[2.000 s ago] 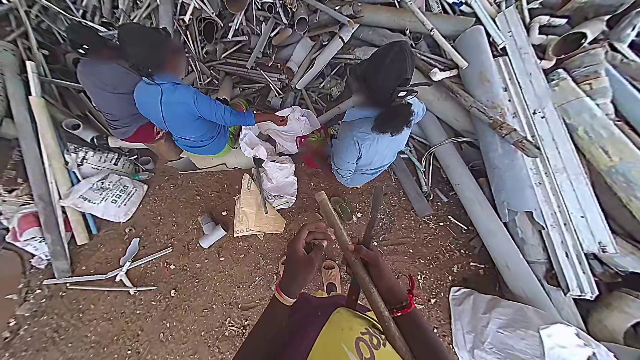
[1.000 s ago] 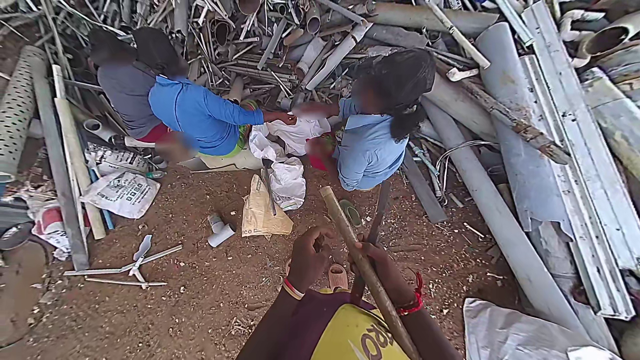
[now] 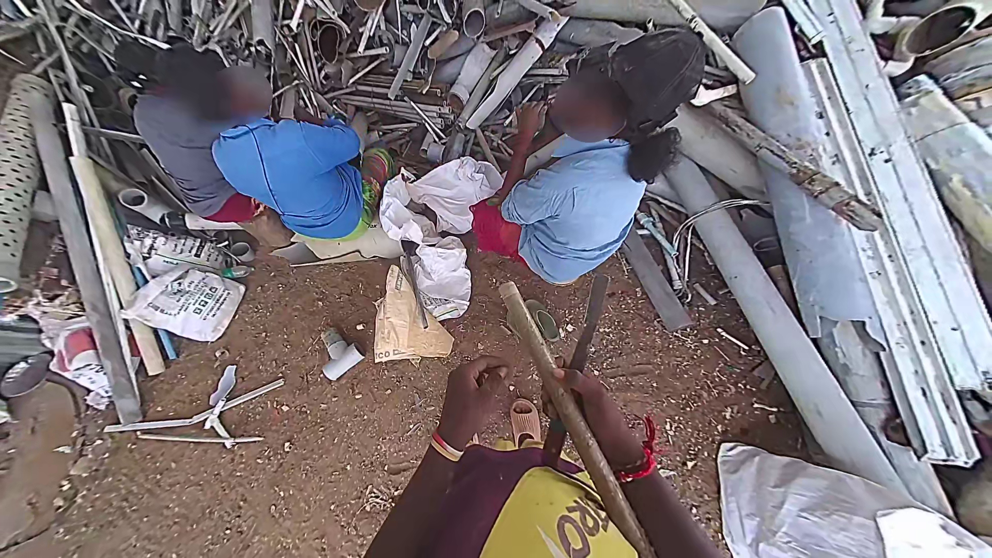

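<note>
My right hand grips a long, dirty pipe or pole, which slants from the ground side down past my right forearm. A flat dark blade or metal strip stands behind the pole at the same hand; its lower part passes beside my palm, and I cannot tell exactly how it is held. To the left of the pole is my left hand, its fingers curled, touching neither pole nor strip. Whether something small lies within those fingers is hidden.
Seated people work near white sacks by a heap of scrap pipes. A brown paper bag, a short pipe fitting and thin strips lie on the soil. Long pipes line the right side.
The light-blue-shirted person's arm has moved from the white sack up toward the face. The blue-shirted person's arm no longer reaches to the sack. My hands remain at the pole.
</note>
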